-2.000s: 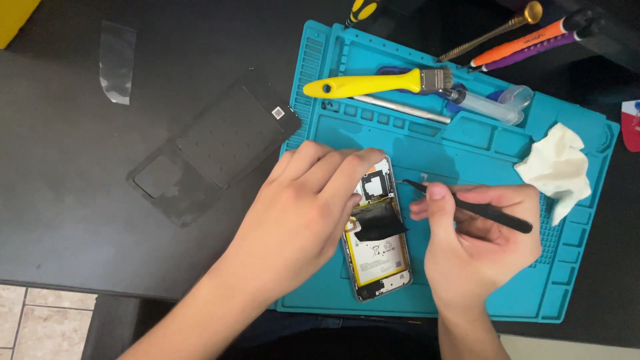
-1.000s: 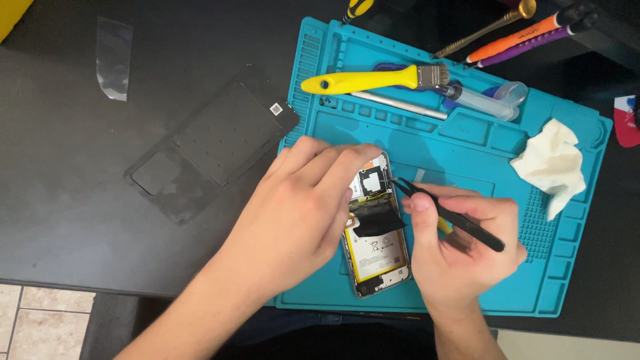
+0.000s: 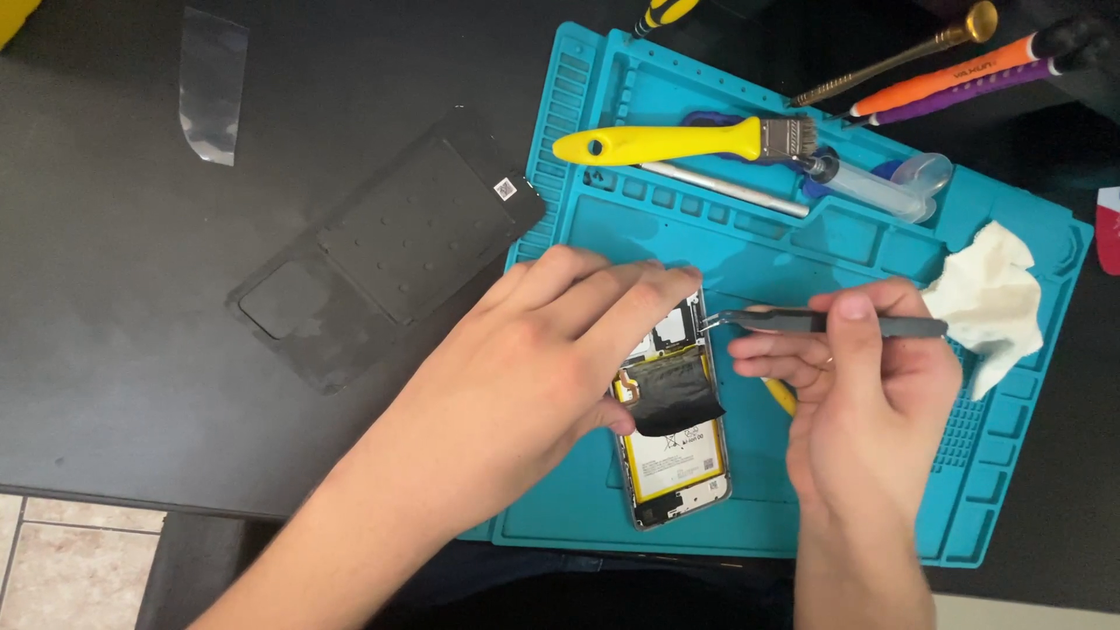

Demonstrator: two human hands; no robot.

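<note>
An opened smartphone [image 3: 678, 468] lies on a teal silicone repair mat [image 3: 761, 477], its battery and inner parts showing. My left hand [image 3: 560, 350] lies over the phone's upper left part, fingers along its top and the thumb at its left edge, gripping it. A black flap [image 3: 672, 394] covers the upper part of the battery. In my right hand [image 3: 862, 376] are black tweezers [image 3: 787, 321], their tips at the phone's upper right edge. A yellow-handled tool [image 3: 779, 395] shows partly below my right fingers. My left hand hides part of the phone's top.
A dark phone back cover [image 3: 394, 236] and a clear plastic film [image 3: 213, 87] lie at left. On the mat are a yellow brush [image 3: 665, 144], a metal rod [image 3: 722, 188], a syringe [image 3: 866, 185] and a white cloth [image 3: 993, 302]. Screwdrivers [image 3: 949, 77] stand at upper right.
The tweezers have turned from a slant to nearly level, with their tips now at the phone's right edge. My left hand remains on the phone.
</note>
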